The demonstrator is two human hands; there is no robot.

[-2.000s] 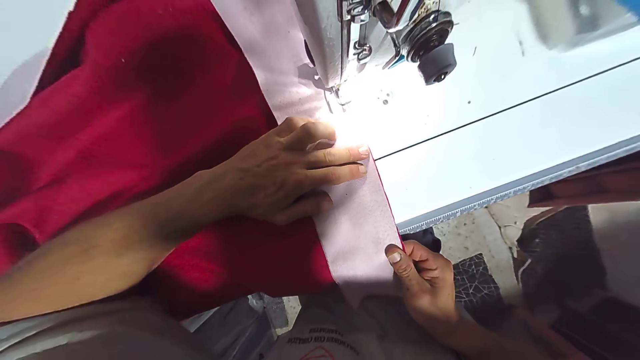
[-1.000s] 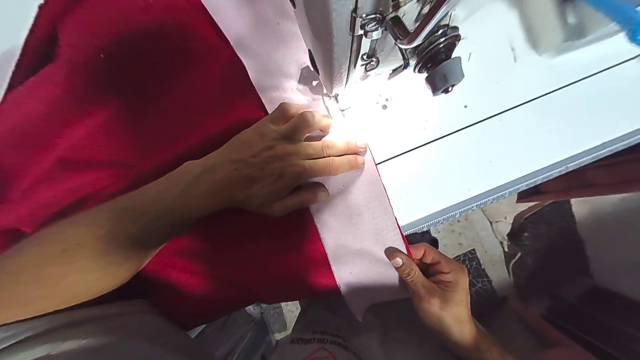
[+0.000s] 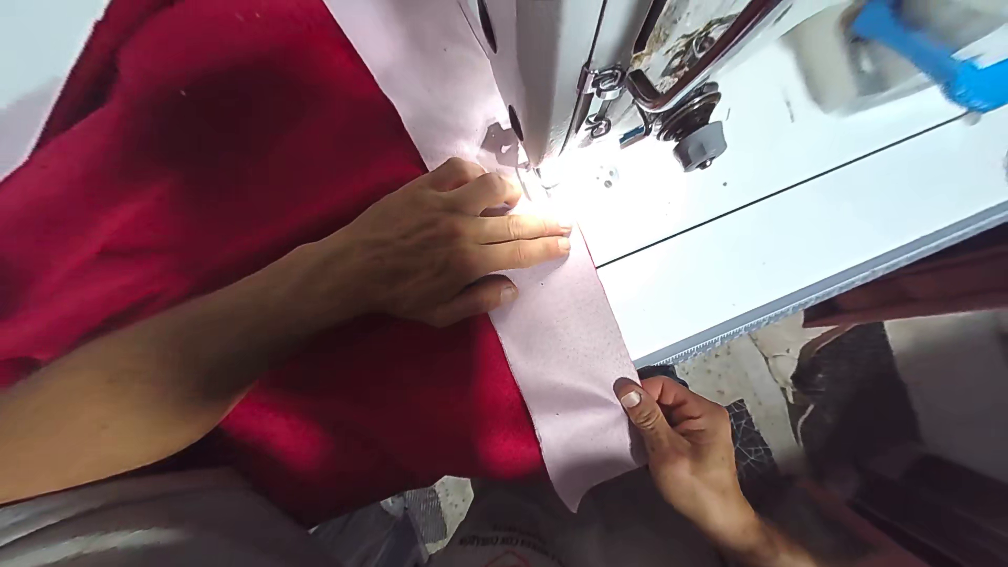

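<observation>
Red fabric [image 3: 260, 157] spreads over the left of the sewing machine table, with a pale pink fabric strip [image 3: 551, 339] lying along its right edge. My left hand [image 3: 441, 244] rests flat on both, its fingertips on the strip just below the brightly lit needle area [image 3: 539, 177]. Nothing is gripped in it. Lower right, my right hand [image 3: 685, 441] pinches the strip's outer edge between thumb and fingers, beyond the table's front edge. The sewing machine head [image 3: 543, 71] stands over the upper part of the strip. Glare hides the needle and presser foot detail.
A ruler tape [image 3: 732, 335] runs along the front edge of the white table [image 3: 748, 260]. A bobbin winder-like round part [image 3: 697, 142] sits right of the machine head. A blue object [image 3: 937, 55] is at the upper right. Dark red cloth [image 3: 929, 276] hangs beyond the edge.
Both hands keep their places on the fabric, the left flat and the right pinching. The blue object shows more at the upper right than before. The view has shifted slightly.
</observation>
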